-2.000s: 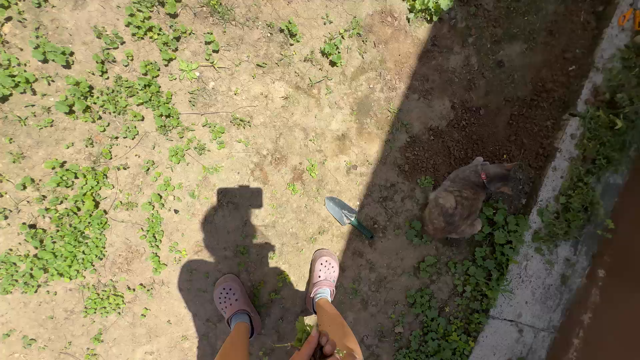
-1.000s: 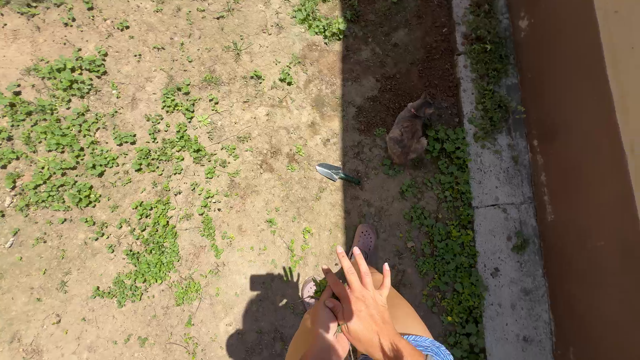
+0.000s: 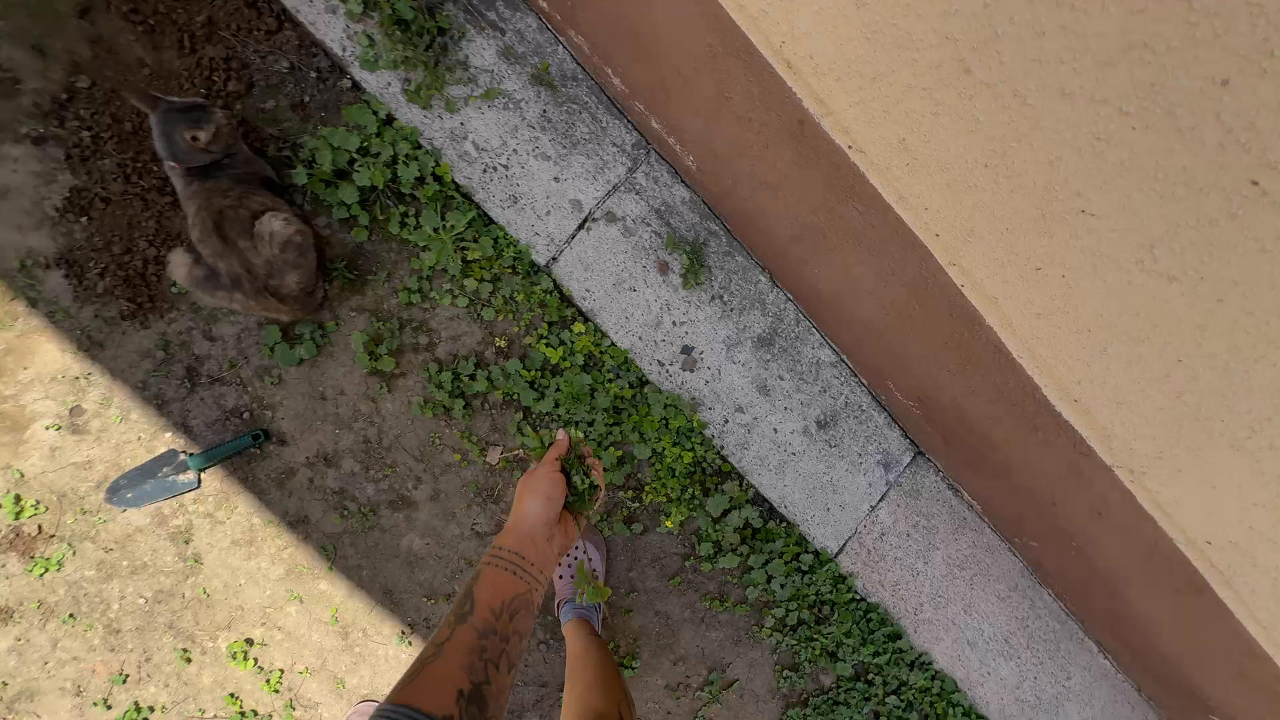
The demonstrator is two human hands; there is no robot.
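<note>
My left hand [image 3: 550, 490] is closed around a small bunch of pulled green weeds [image 3: 581, 482], with leaves showing between thumb and fingers. It is above the edge of a strip of low leafy weeds [image 3: 620, 430]. A sprig hangs below the hand, over a pink clog [image 3: 583, 560]. My right hand is out of view. Left of my hand, a hand trowel [image 3: 160, 478] with a green handle lies on the soil, its blade in sunlight and its handle in shade.
A grey-brown cat [image 3: 245, 220] with a collar crouches by loose dark soil [image 3: 110, 190] at the upper left. A concrete curb [image 3: 740, 350] runs diagonally beside the weeds, along a brown and beige wall [image 3: 1060, 220]. Bare ground [image 3: 330, 450] lies around the trowel.
The view has swung right toward the wall. Both hands were together a second ago, the right with fingers spread; now only the left shows, reaching over the weed strip.
</note>
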